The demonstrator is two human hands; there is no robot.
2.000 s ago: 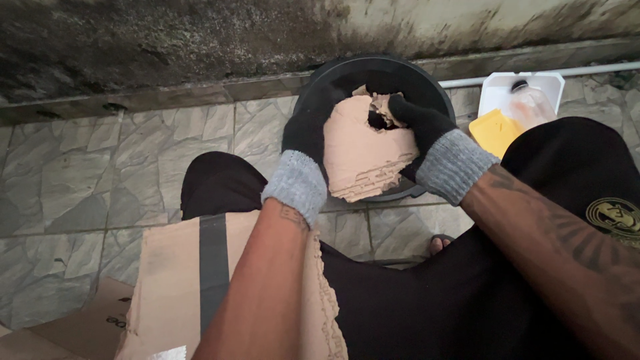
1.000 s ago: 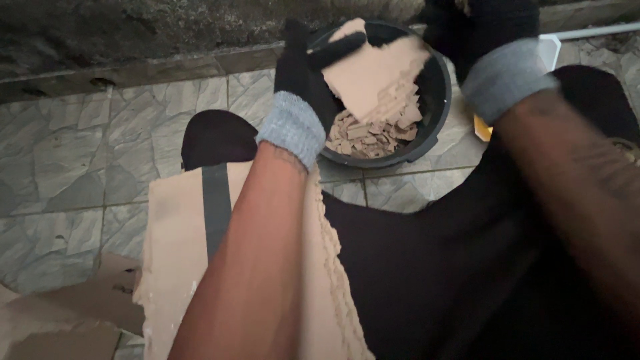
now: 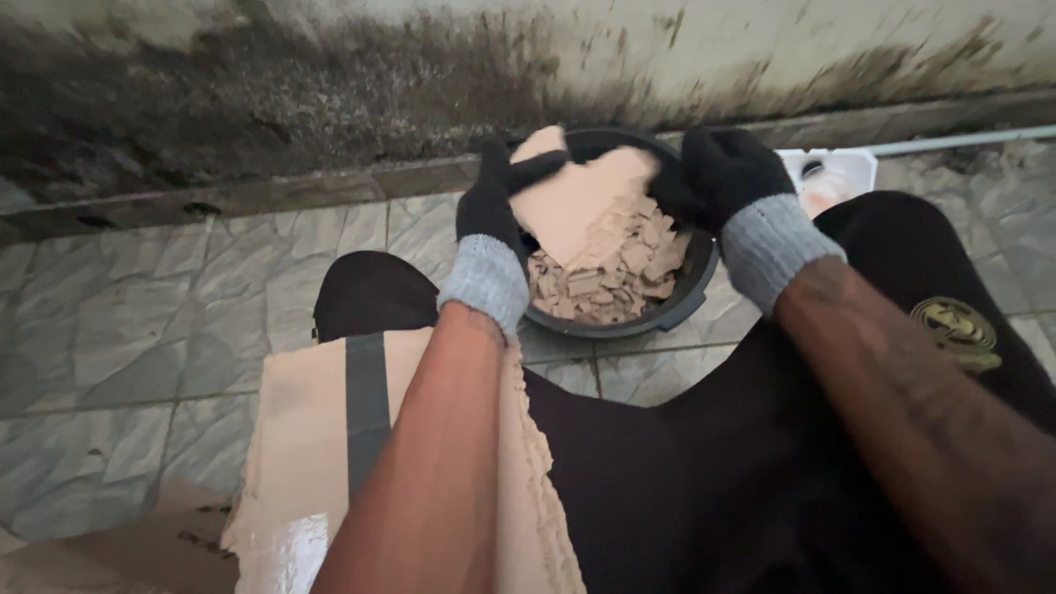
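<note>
My left hand (image 3: 503, 190), in a black knit glove with a grey cuff, grips a torn piece of cardboard (image 3: 577, 202) at its left side, one dark finger lying across it. That piece is over a round black plastic tub (image 3: 701, 301), whose lower part holds many small torn cardboard scraps (image 3: 615, 285). My right hand (image 3: 734, 173), gloved the same way, is curled at the tub's right rim, apart from the piece; whether its fingers hold a scrap is hidden. A larger cardboard sheet (image 3: 305, 421) with a dark tape strip and ragged edge rests on my left leg, under my left forearm.
A white tray (image 3: 858, 169) with a clear item in it stands right of the tub, partly behind my right knee. Another cardboard piece (image 3: 124, 549) lies on the tiled floor at lower left. A stained wall (image 3: 371, 91) runs behind the tub, with a pale pipe (image 3: 965, 142) along its base.
Two seconds ago both hands held the cardboard piece; my right hand has since come away to the right. Scraps in the tub, earlier covered by the piece, now show.
</note>
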